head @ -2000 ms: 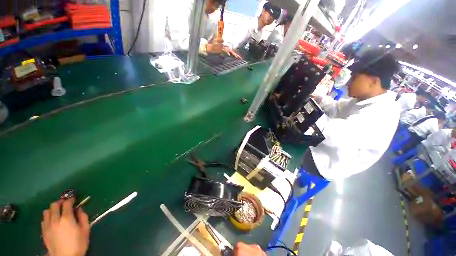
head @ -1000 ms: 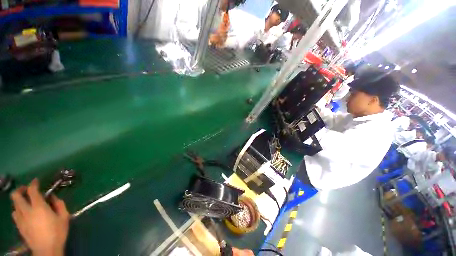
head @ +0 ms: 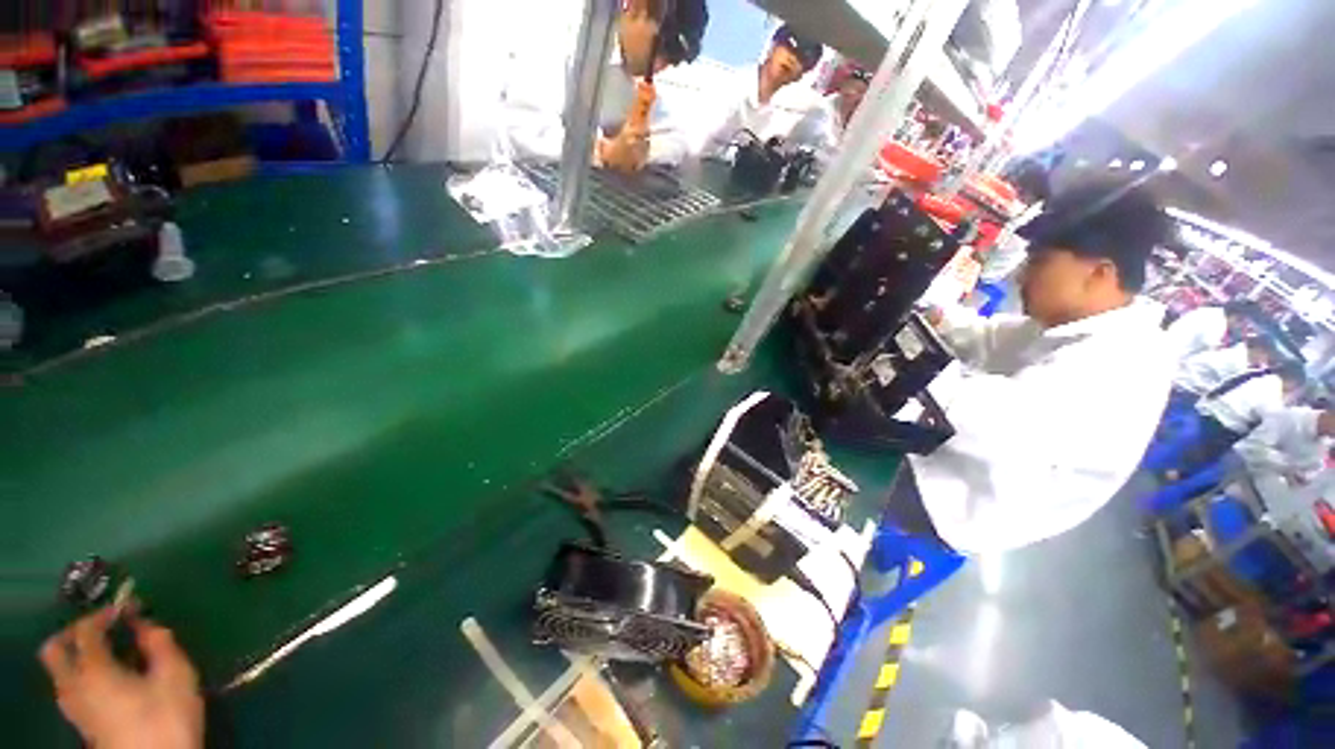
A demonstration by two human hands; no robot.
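Observation:
My left hand is at the lower left, cut off by the bottom edge. Its fingers are bent around slim tweezers whose pale tan end sticks up. A small dark round assembly lies on the green belt just beyond the fingertips; whether they touch it is unclear. A second round assembly, dark with silvery and reddish details, lies to the right of the hand. My right hand is out of the picture.
A white stick lies right of the hand. A black fan, metal-wool tip cleaner and taped black box stand front centre. Pliers-like tool lies behind the fan. A metal post rises behind; a worker sits right.
My left hand has moved left, from one round assembly to beside the other. Both assemblies have shifted rightward along the belt. My right hand has left the picture at the bottom.

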